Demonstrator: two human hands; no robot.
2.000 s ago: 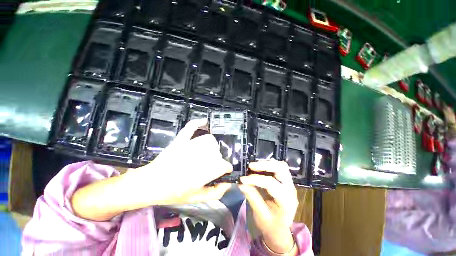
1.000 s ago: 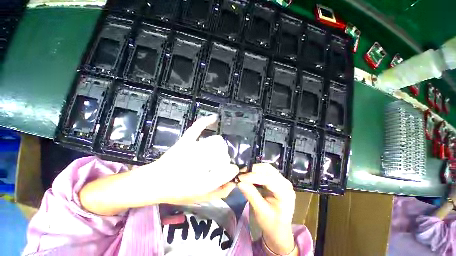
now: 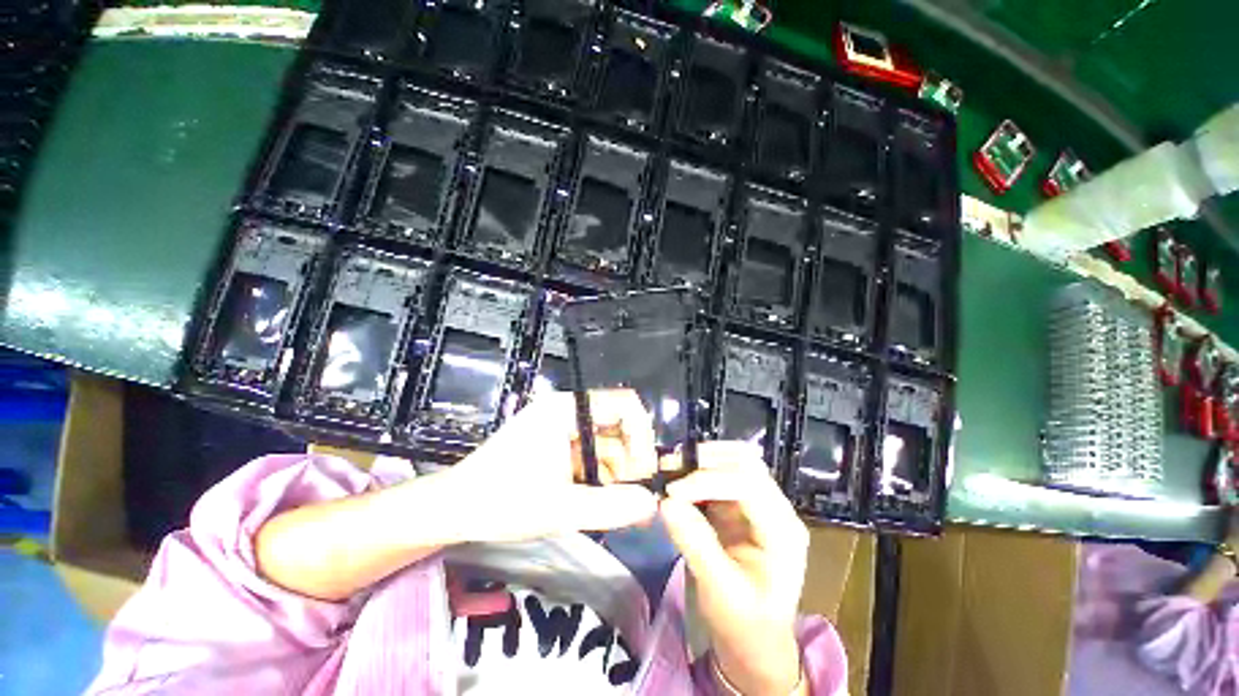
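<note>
A black phone housing (image 3: 628, 340) with a large window opening is held upright above the front row of the black blister tray (image 3: 378, 245). My left hand (image 3: 550, 469) holds its lower left side, with fingers showing through the window opening. My right hand (image 3: 734, 524) has its thumb and fingertips pinched at the housing's lower right corner. Whether a small part is between those fingertips is too small to tell. Other black housings sit in the tray pockets.
A clear ribbed component tray (image 3: 1098, 388) lies right of the black tray. Red-edged fixtures (image 3: 1006, 152) line the far belt, with a pale tube (image 3: 1141, 197) at upper right. Cardboard cartons (image 3: 981, 605) stand below the bench edge. A neighbour's sleeve (image 3: 1175, 619) shows at lower right.
The housing has come up off the tray and tilted, and my left fingers now show through its window. My right hand stays at its lower corner. The view has shifted slightly.
</note>
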